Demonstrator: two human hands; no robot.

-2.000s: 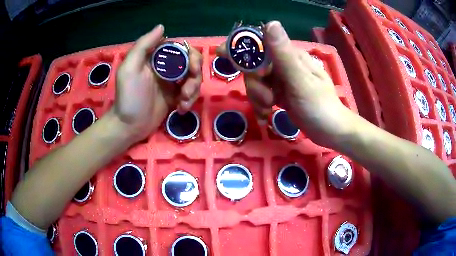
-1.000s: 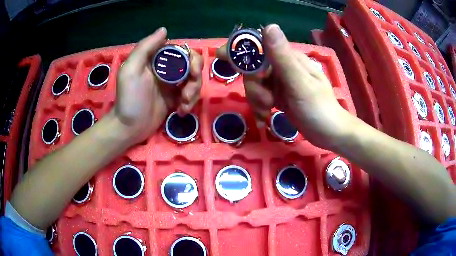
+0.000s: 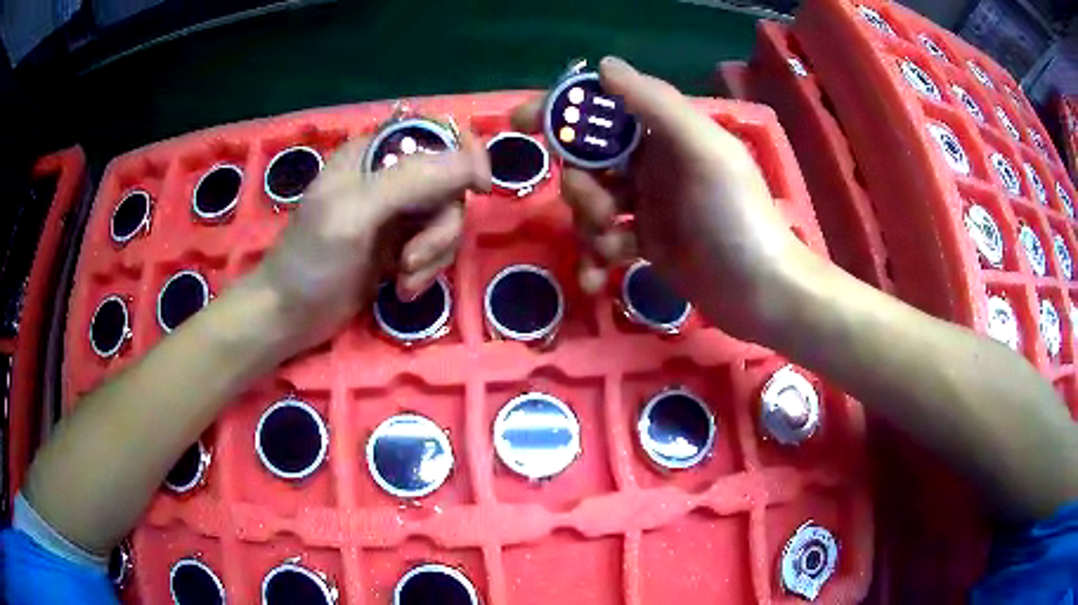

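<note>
My left hand [image 3: 355,219] holds a round strapless smartwatch [image 3: 409,144] over the back of the tray. Its screen is lit with small bright icons, and my thumb lies across the lower part of the screen. My right hand [image 3: 686,189] holds a second smartwatch [image 3: 592,121] at the tray's back edge, screen towards me, showing a white list with round coloured icons. Both hands are bare. Under them is a red foam tray [image 3: 467,526] with square pockets. Most watches in it lie with dark screens up; two at the right show silver case backs.
Stacked red foam trays [image 3: 934,236] stand raised at the right, with silver case backs showing. A red tray edge [image 3: 41,307] is at the far left. The dark green bench surface [image 3: 355,59] lies behind the tray.
My left thumb has moved across the left watch's screen, and its list gave way to icons. The right watch's dial changed to an icon list. The tray view has shifted slightly left.
</note>
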